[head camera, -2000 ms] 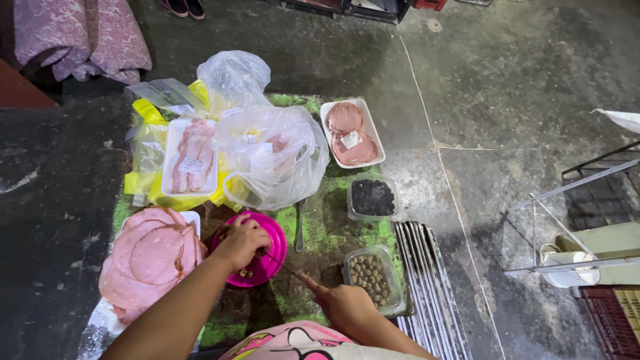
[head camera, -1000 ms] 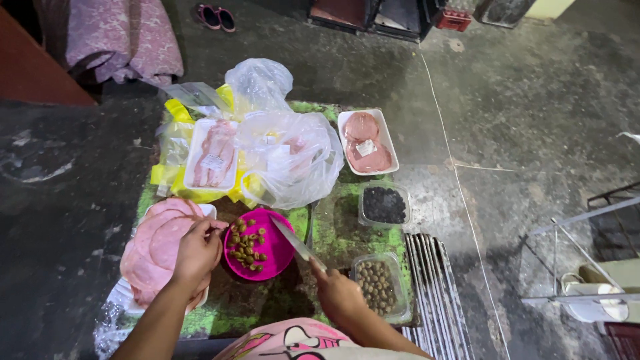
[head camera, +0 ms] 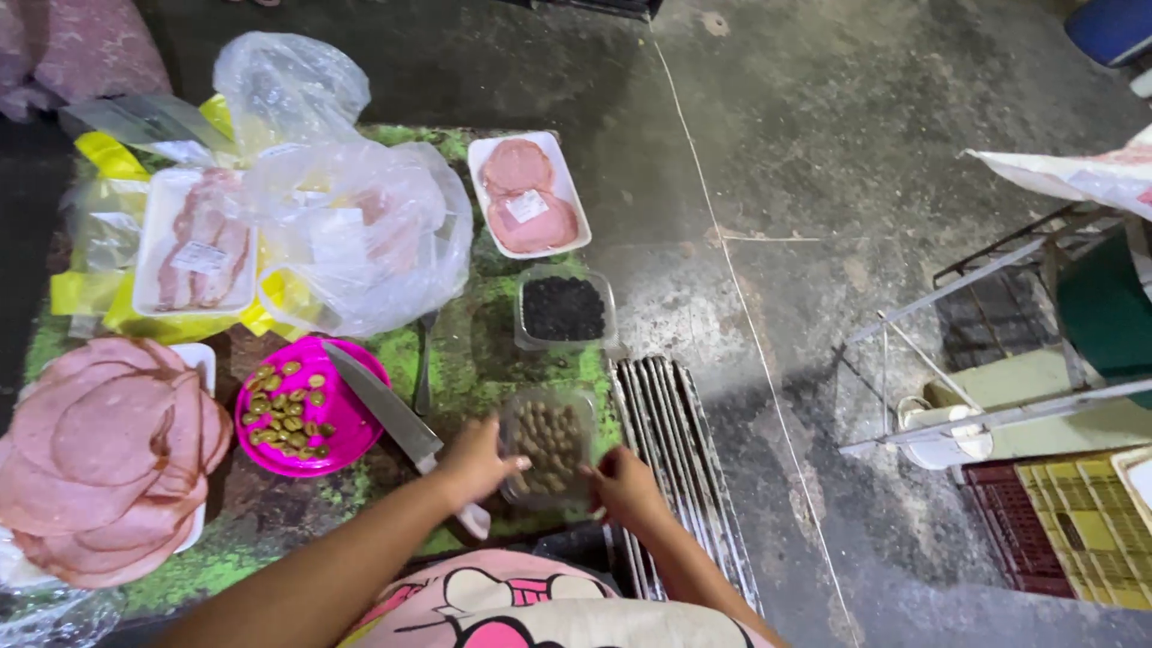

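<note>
My left hand and my right hand are at the two sides of a clear plastic container of olives; whether the fingers grip its rim or lid I cannot tell. A kitchen knife lies with its blade tip over the rim of a pink plate and its white handle beneath my left wrist. On the plate are green olives, some apparently cut. A clear container of dark pieces stands just beyond the olive container. A fork or spoon lies right of the plate.
Sliced ham is piled on a white tray at the left. Behind are a bacon tray, plastic bags and a tray of round meat slices. Ribbed metal pieces flank my right hand. A metal rack stands at the right.
The knife has left my right hand and now lies across the plate's rim. My left hand has moved right from the plate to the olive container, and my right hand is at its other side.
</note>
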